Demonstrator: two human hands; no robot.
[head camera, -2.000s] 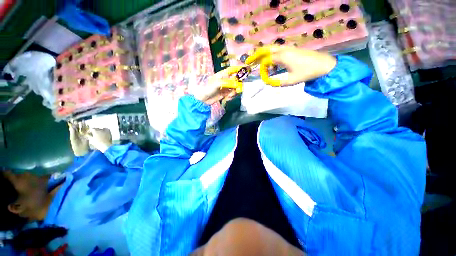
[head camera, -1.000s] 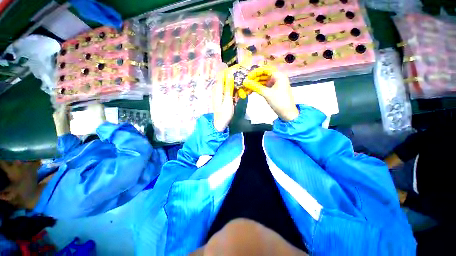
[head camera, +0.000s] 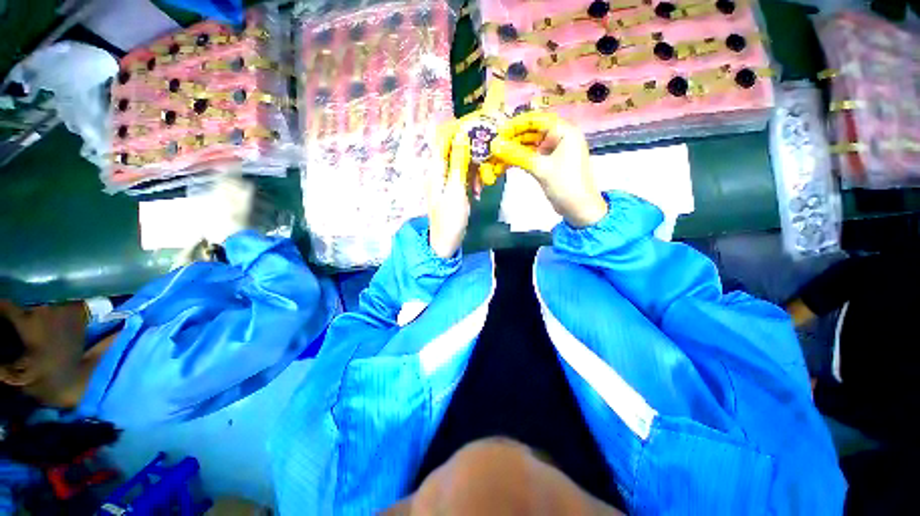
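A wristwatch (head camera: 481, 142) with a dark round face is held between my two hands, above the bench and in front of the large pink tray. My left hand (head camera: 455, 176) grips it from the left, its fingers in yellow finger cots. My right hand (head camera: 546, 159) has its yellow-covered fingertips on the watch's right side. Fingers hide most of the band. The large pink foam tray (head camera: 646, 62) holds rows of dark-faced watches with gold bands. A white paper sheet (head camera: 646, 179) lies on the bench under and right of my right hand.
A plastic-covered pink tray (head camera: 374, 131) lies left of my hands. Another pink watch tray (head camera: 191, 109) is farther left, near a person in a blue smock (head camera: 217, 333). A clear packet (head camera: 807, 171) lies right of the large tray, with a pink tray (head camera: 884, 101) at the far right.
Since two seconds ago, my right hand has come down and in, and both hands now meet at the watch. The neighbour's hands have moved. The view has shifted slightly.
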